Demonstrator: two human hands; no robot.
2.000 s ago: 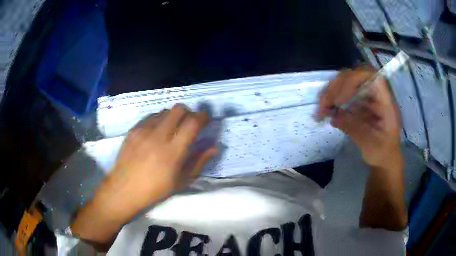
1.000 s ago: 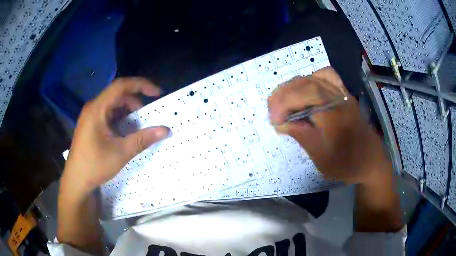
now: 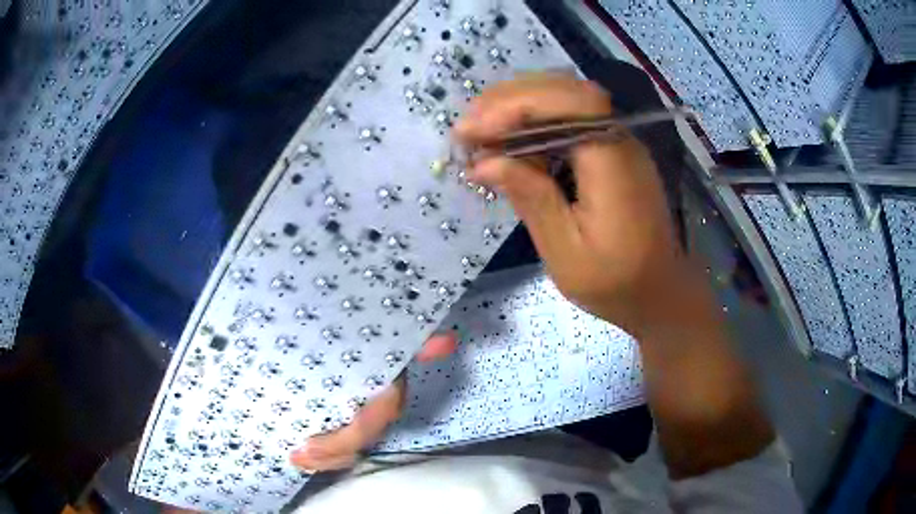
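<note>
A white keyboard circuit board (image 3: 331,241) with rows of small footprints and dark squares is held up at a slant over the lap. My left hand (image 3: 367,427) grips its lower right edge; the rest of the hand is behind the board. My right hand (image 3: 593,191) is over the board's upper right part and holds slim tweezers (image 3: 603,127), whose back end points right. A small pale yellowish speck (image 3: 439,166) shows near the tweezer tips; whether they touch it is unclear. Another white board (image 3: 522,351) lies on the lap below.
A storage rack (image 3: 773,177) with tiers of white boards and thin rods stands at the right. More boards (image 3: 60,120) are at the upper left. A blue plastic bin (image 3: 151,231) is at the left, beside the dark trousers.
A board has been raised off the lap and tilted, its footprint face now showing. My left hand has moved down and right to its lower edge. My right hand with the tweezers has moved up.
</note>
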